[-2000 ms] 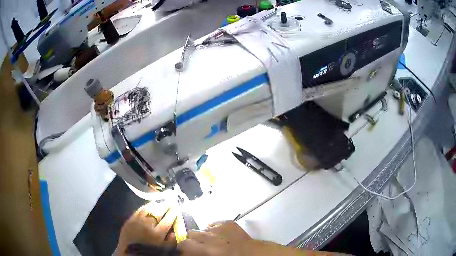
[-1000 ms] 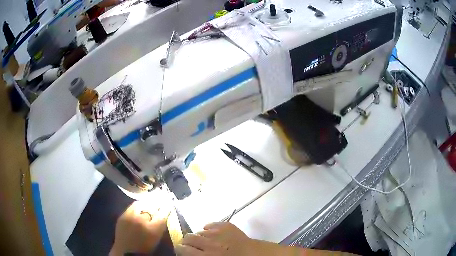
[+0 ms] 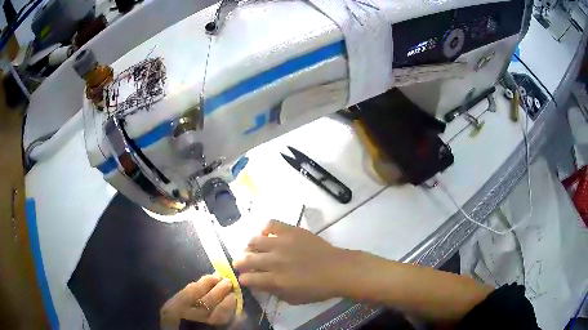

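Observation:
A dark fabric piece (image 3: 138,258) lies left of and below the needle of the white sewing machine (image 3: 271,84). A narrow yellow strip (image 3: 220,263) runs from the lit presser foot area down the fabric's right side, beside a thin dark strip. My left hand (image 3: 203,301) pinches the yellow strip at its lower part, fingers bent. My right hand (image 3: 284,264) lies just right of the strips, fingertips at their edge; whether it grips them is unclear. A grey attachment (image 3: 221,201) sits beside the needle. The needle tip is lost in glare.
Black thread snips (image 3: 317,175) lie on the table right of the needle. A dark phone (image 3: 412,142) with a white cable (image 3: 477,225) lies over yellow handles under the machine arm. A small amber bottle (image 3: 95,78) stands on the machine end. White fabric (image 3: 496,264) hangs at the right.
My left hand has moved down from the needle along the yellow strip, uncovering more strip and fabric. My right hand has moved up beside the strip, with more forearm and a dark sleeve showing. The view has shifted.

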